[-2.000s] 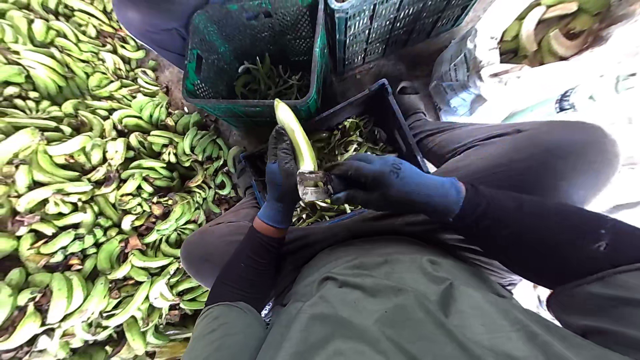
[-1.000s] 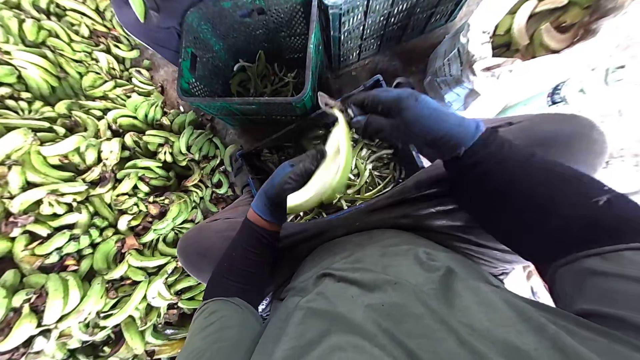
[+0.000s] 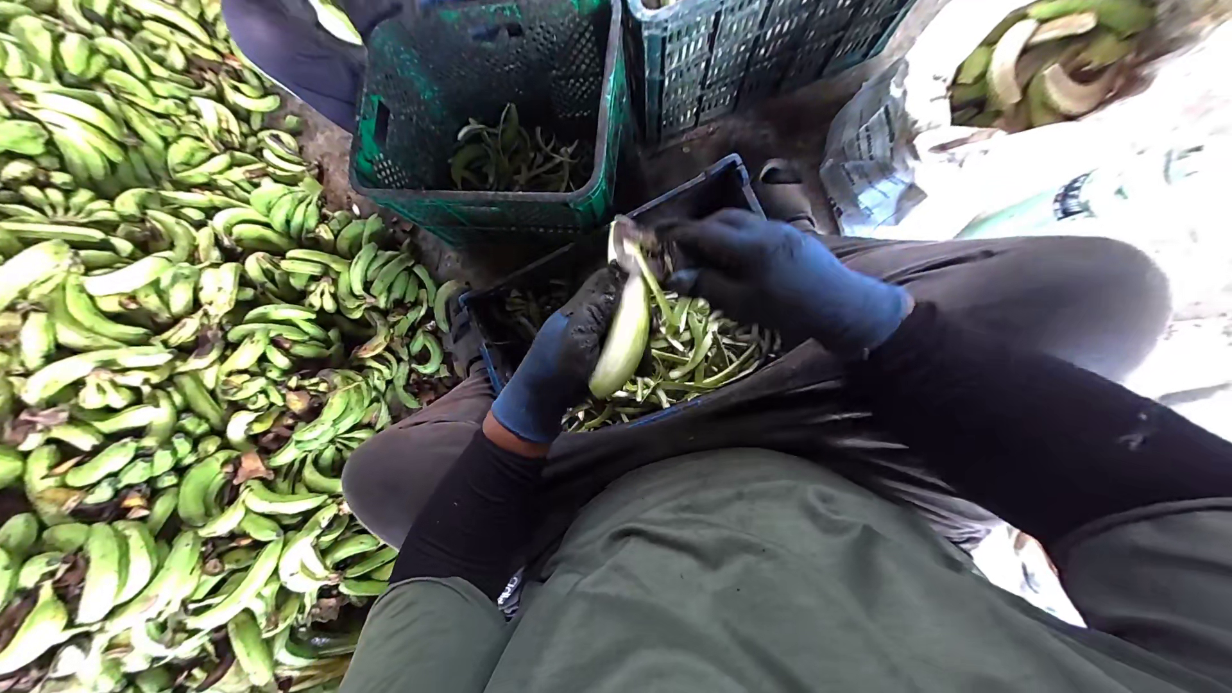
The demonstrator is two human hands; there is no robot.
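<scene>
A plantain with pale, peeled-looking flesh (image 3: 621, 342) is gripped along its side by my left hand (image 3: 568, 356), which wears a blue glove with dark palm and fingers. Over its upper end my right hand (image 3: 780, 269), gloved alike, closes on a small peeling tool (image 3: 643, 241) whose shape is partly hidden by the fingers. A thin green strip of peel (image 3: 657, 294) hangs from the tool beside the plantain. Below both hands, between my legs, stands a dark crate with a blue rim (image 3: 491, 366), holding many peel strips (image 3: 707, 351).
Heaped green plantains (image 3: 221, 385) cover the left side. A green plastic crate (image 3: 481, 197) with peels stands ahead, beside another dark green crate (image 3: 760, 72). At upper right, an open sack (image 3: 871, 144) holds peeled and green pieces. Another person's dark-clothed leg (image 3: 298, 58) is at upper left.
The plantain, upright between my hands two seconds ago, now tilts with its lower end toward me. My left hand has moved higher along it since one second ago, and a peel strip now hangs near the tool.
</scene>
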